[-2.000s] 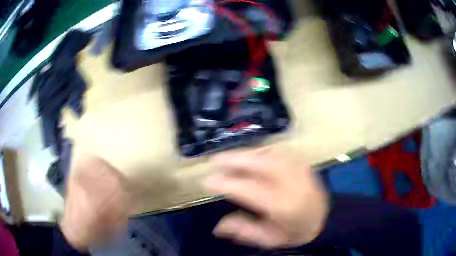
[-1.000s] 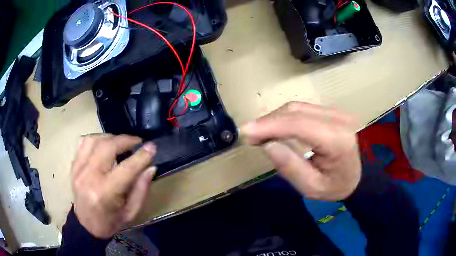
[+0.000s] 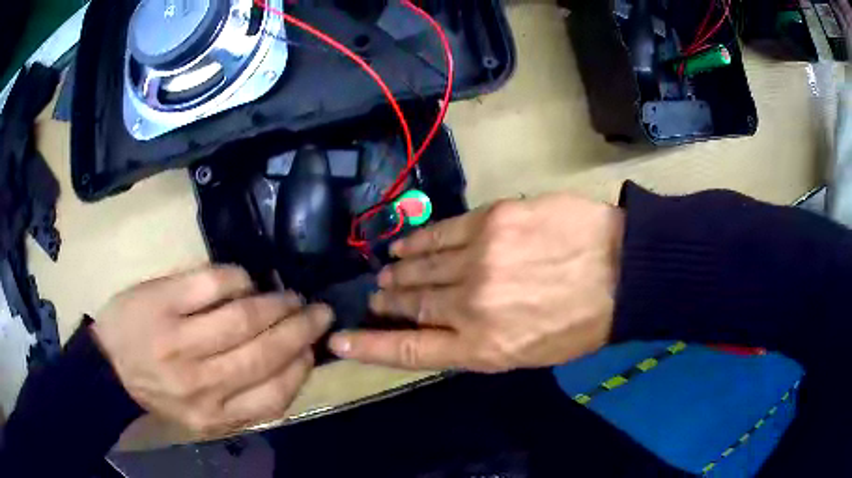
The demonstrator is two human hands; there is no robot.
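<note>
The black rear housing (image 3: 210, 219) lies open in front of me, with a glossy black bulge (image 3: 305, 201) and a green-ringed battery (image 3: 412, 207) inside. My left hand (image 3: 210, 341) and my right hand (image 3: 504, 280) press with their fingers on a dark foam pad (image 3: 350, 303) along its near edge. The fingers hide much of the pad and the circuit board area. Red wires (image 3: 397, 112) run to the black front housing (image 3: 374, 56) behind, which carries the silver speaker driver (image 3: 205, 56).
A pile of dark foam pads (image 3: 23, 205) lies at the left of the tan bench (image 3: 537, 154). Another open housing (image 3: 687, 117) with a green battery (image 3: 707, 60) stands at the upper right, with more parts beyond. Blue floor with yellow-black tape shows below right.
My right hand has moved left from beside the housing onto the pad at its near edge. My left hand still reaches the pad, fingers closer together. The housings appear slightly further right in view.
</note>
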